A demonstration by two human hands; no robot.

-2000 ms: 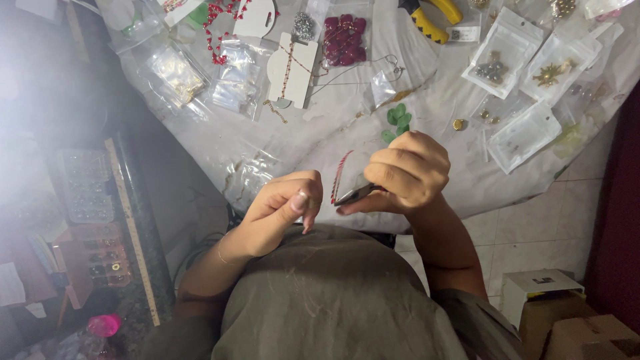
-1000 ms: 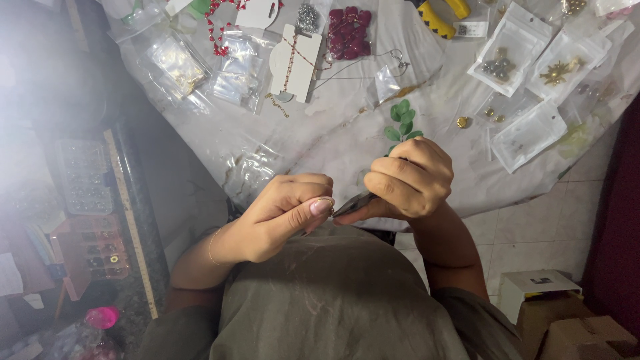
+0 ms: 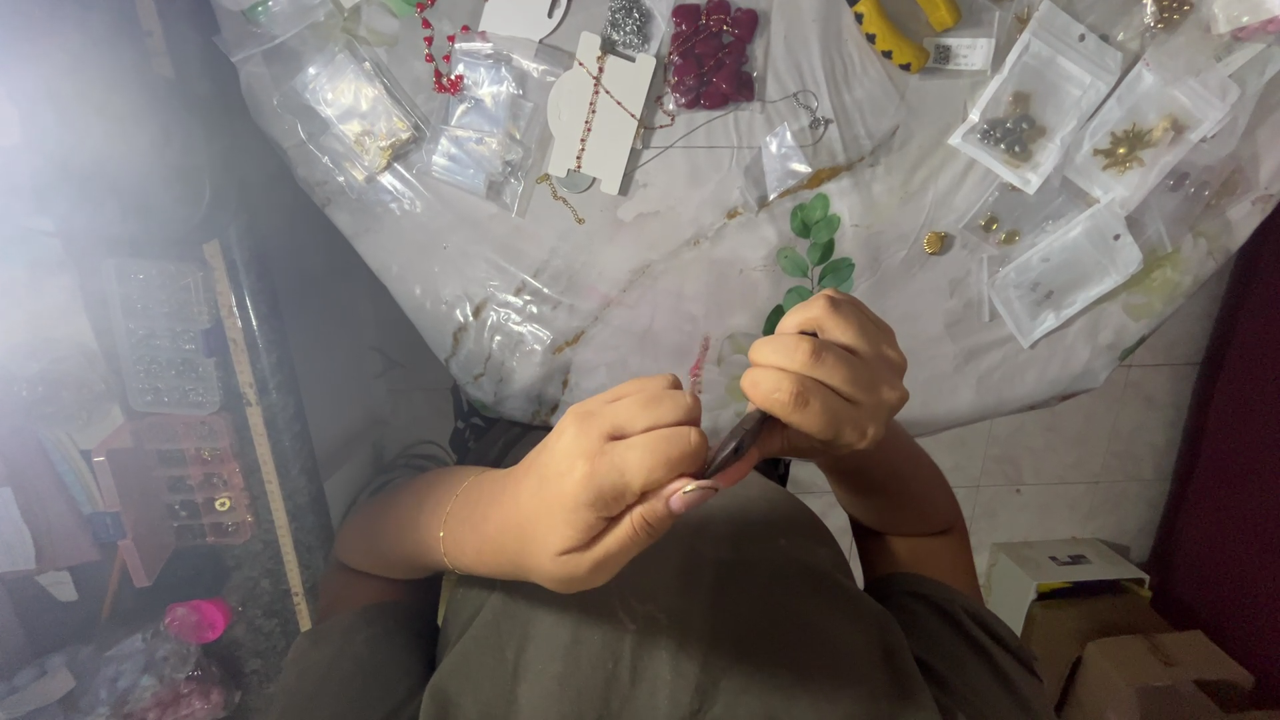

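My right hand (image 3: 830, 375) is closed around a pair of dark-jawed pliers (image 3: 738, 443), whose jaws point down and left to the fingertips of my left hand (image 3: 625, 475). Thumb and fingers of my left hand are pinched together at the plier tips; what lies between them is hidden. A short strand of red beads (image 3: 699, 362) shows just above my left knuckles. Beyond my right hand lies a sprig of green leaves (image 3: 818, 250). A white card (image 3: 622, 130) with a red beaded chain (image 3: 590, 112) rests farther up the table.
Zip bags with gold pieces (image 3: 1130, 150), a bag of dark red beads (image 3: 712, 55), yellow-handled pliers (image 3: 885, 35) and a gold shell charm (image 3: 934, 242) lie on the marbled cover. Compartment boxes (image 3: 170, 340) and a wooden ruler (image 3: 262, 440) are at left, cardboard boxes (image 3: 1150, 670) at lower right.
Two seconds ago my hands were apart, with a red strand hanging by the plier jaws. My left hand has since moved right, and its fingertips now meet the plier tips.
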